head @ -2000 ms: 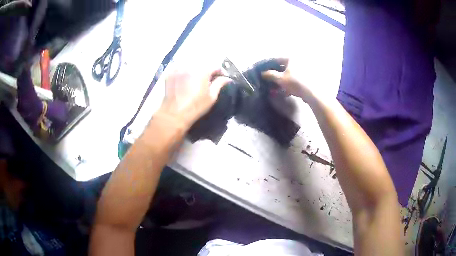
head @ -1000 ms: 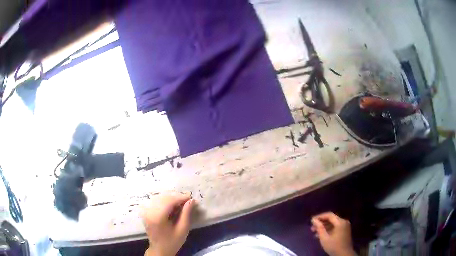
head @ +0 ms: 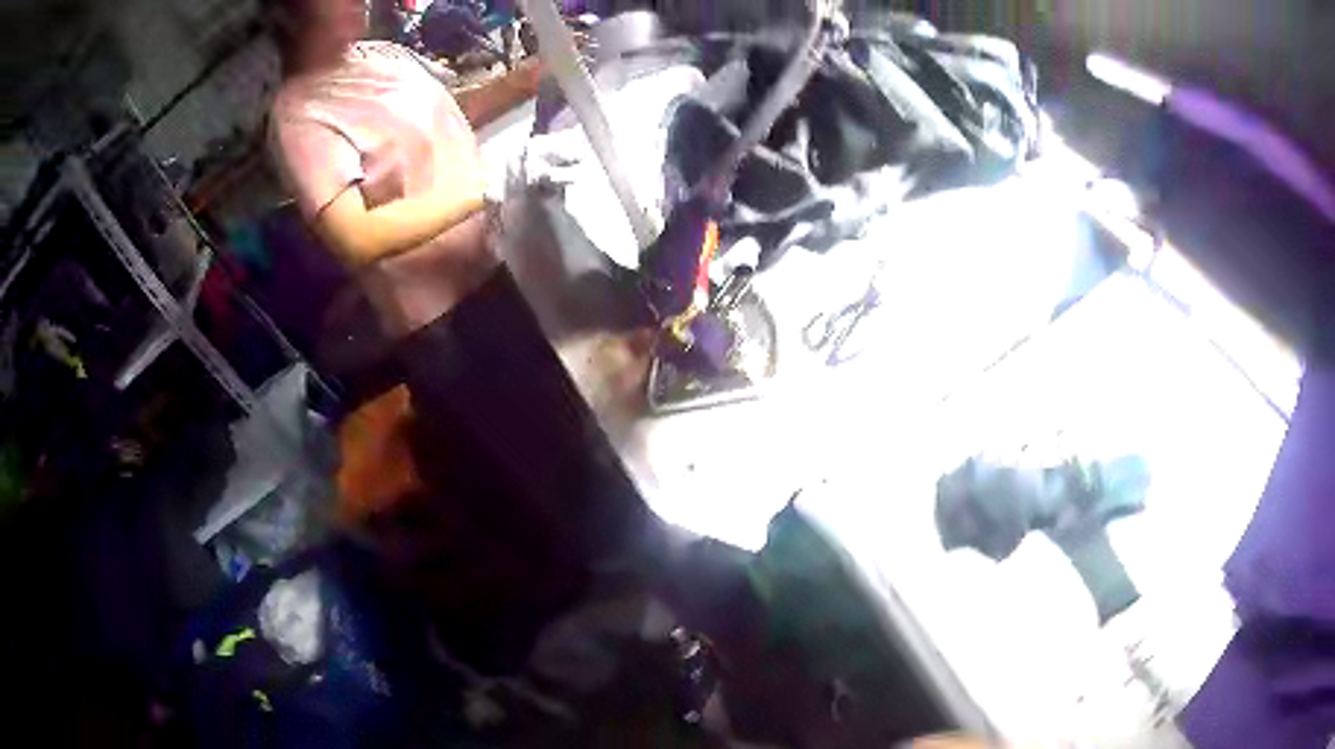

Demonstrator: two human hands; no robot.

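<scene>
A dark grey bundle of interfacing strips (head: 1025, 505) lies crumpled on the bright pale table at the right, with one flat end pointing towards the near side. Purple fabric panels (head: 1274, 585) show at the right edge, cut off by the frame. A small sliver of skin (head: 952, 742) at the bottom edge seems to be part of my left hand or arm; its fingers are hidden. My right hand is out of the picture.
An iron (head: 718, 351) with a reddish handle and purple cloth stands at the table's left end. Scissors (head: 846, 325) lie beside it. Dark cloth (head: 879, 117) is heaped behind. Another person (head: 388, 176) stands at the left. An orange item (head: 378, 454) is below.
The view has swung left. The other person, dark cloth heap and far-end iron now show. The right-hand iron and shears have left view. My hands are almost wholly out of the picture.
</scene>
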